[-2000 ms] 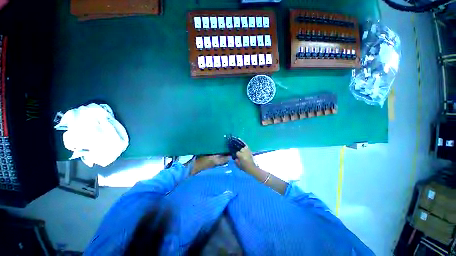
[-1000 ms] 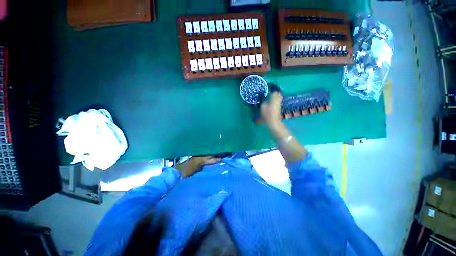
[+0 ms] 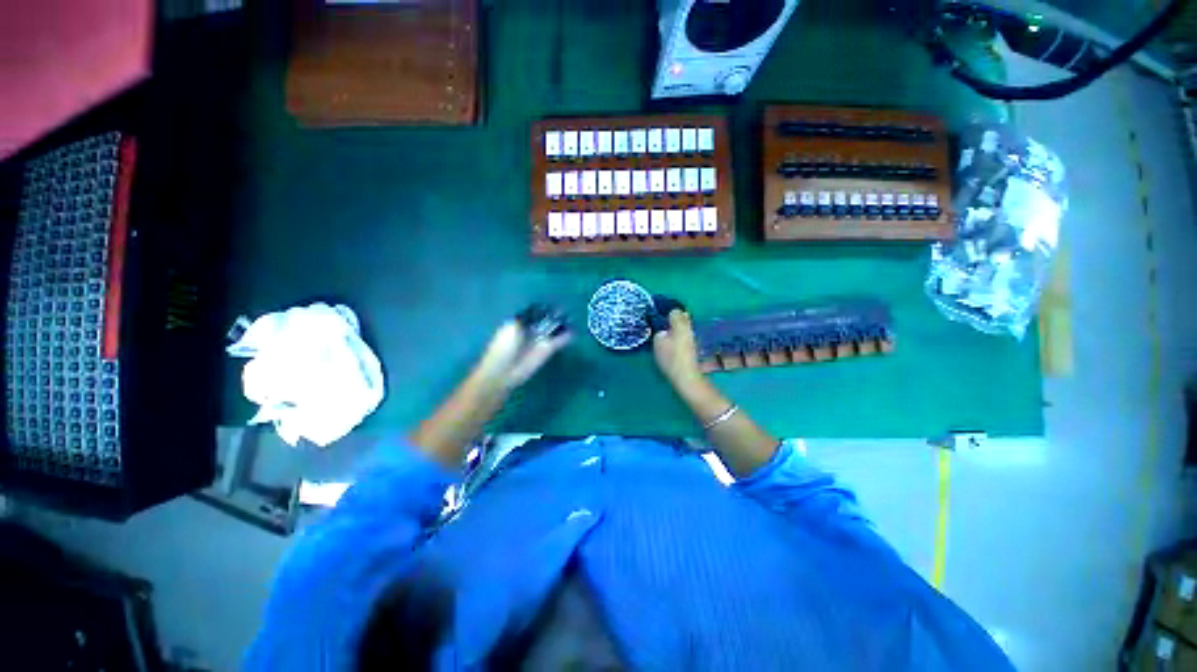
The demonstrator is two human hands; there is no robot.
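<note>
The round screw dish (image 3: pixel 620 315) holds a mass of tiny silver-grey screws. My right hand (image 3: pixel 675 344), with black on its fingertips, is at the dish's right rim; whether it grips the rim cannot be told. My left hand (image 3: pixel 525 347) is blurred, left of the dish, with black at its fingertips; whether it holds anything cannot be told. The dark single-row loading jig (image 3: pixel 796 336), with an orange-brown slotted edge, lies right of my right hand. Behind the dish is the three-row jig of white pieces (image 3: pixel 630 184); the three-row jig of black parts (image 3: pixel 856 173) is to its right.
A clear bag of silver-white pieces (image 3: pixel 1000 236) lies at the right edge. A white crumpled heap (image 3: pixel 313 373) is at left. Brown boards (image 3: pixel 383 59) are stacked at back left. A white device (image 3: pixel 702 72) stands at back centre. A parts tray (image 3: pixel 63 315) is far left.
My left hand has come up from the bench's front edge onto the mat. My right hand went from the front edge to the dish. The view has shifted, showing more of the back.
</note>
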